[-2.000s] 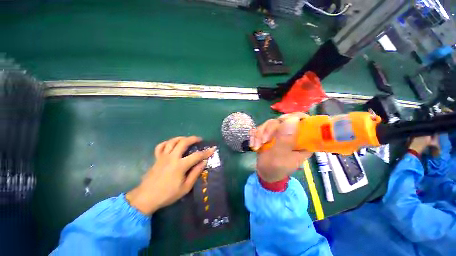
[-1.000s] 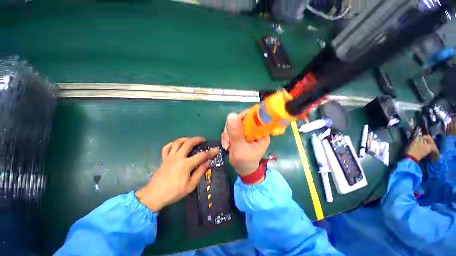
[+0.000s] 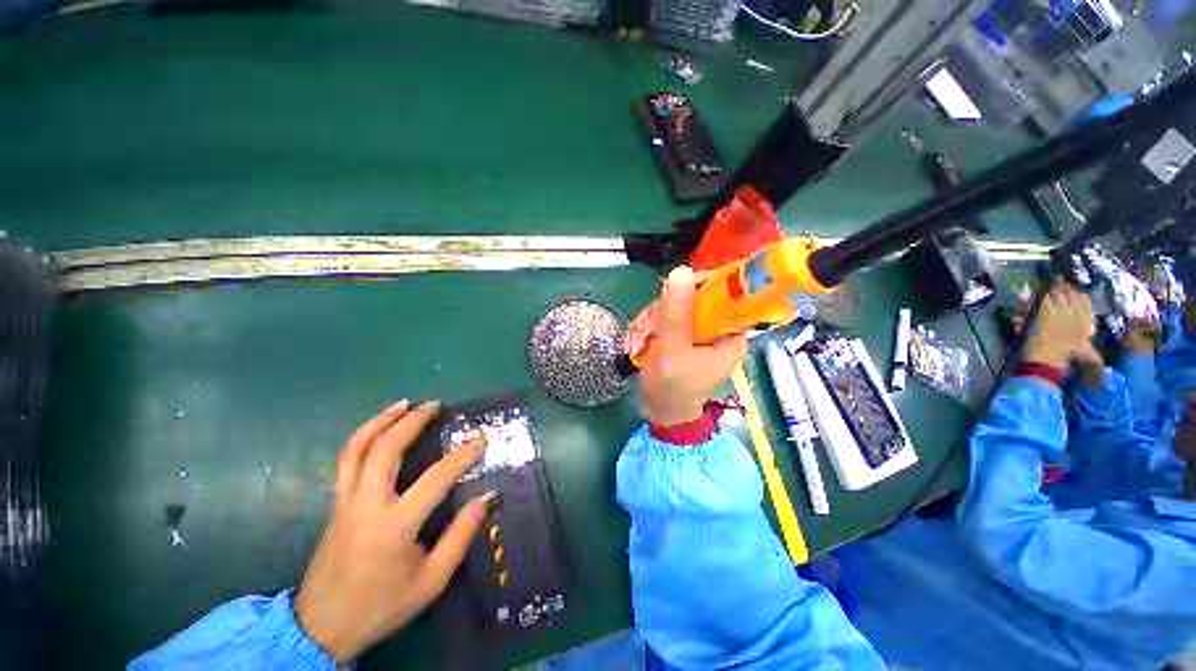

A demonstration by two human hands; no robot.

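Note:
An open dark phone housing point(image 3: 525, 531) lies on a flat black fixture point(image 3: 453, 616) in front of me, with a silvery board point(image 3: 505, 439) at its far end and small orange contacts along its middle. My left hand point(image 3: 394, 524) rests over its left side, fingers spread, a fingertip on the board. My right hand point(image 3: 682, 347) is closed around the orange electric screwdriver point(image 3: 758, 291). The screwdriver's tip end is at the right edge of the round, speckled screw dish point(image 3: 577, 351); its exact tip is hard to see.
A white tray point(image 3: 895, 467) holds a dark phone, with a white pen-shaped tube point(image 3: 797, 426) beside it. Yellow tape point(image 3: 774, 472), a red pouch point(image 3: 737, 226) and a metal post point(image 3: 872, 66) stand nearby. Another phone point(image 3: 682, 144) lies beyond the rail. Another person's hands point(image 3: 1060, 330) are at right.
The screwdriver has moved from beside the phone board back to the screw dish, which shows again. My left hand's fingers are more spread. The whole view has shifted.

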